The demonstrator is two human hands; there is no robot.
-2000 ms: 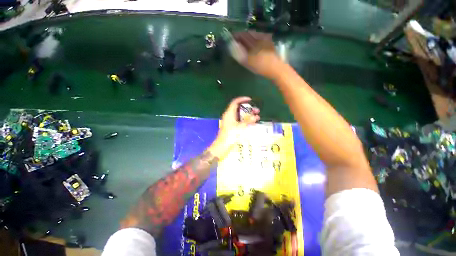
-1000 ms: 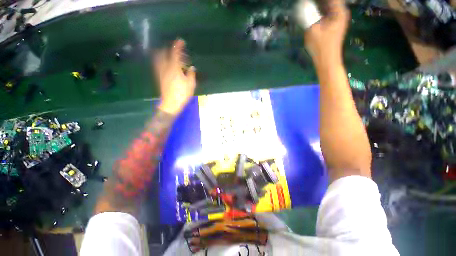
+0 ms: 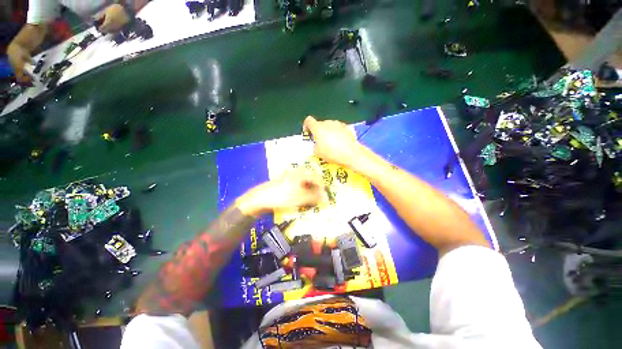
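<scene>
My right hand (image 3: 331,140) is over the top of the printed poster (image 3: 423,163), fingers curled round a small dark piece at the fingertips; most of it is hidden. My left hand (image 3: 286,192) is lower and to the left over the poster's yellow part. It is blurred, with a dark spot at the fingers; whether it holds anything is unclear. Several black and grey adapter housings (image 3: 349,256) lie loose on the poster's near part, below both hands.
Circuit boards (image 3: 99,208) with black cables are piled at left. Another board-and-cable pile (image 3: 569,129) is at right. Scattered units (image 3: 211,121) lie on the green surface (image 3: 273,88) beyond. Another person's hands (image 3: 112,19) are at the white-topped bench (image 3: 160,31), top left.
My right hand has come back from the far right to the poster's top. My left hand has moved down and right onto the poster. The view has shifted; the opposite person's hands now show.
</scene>
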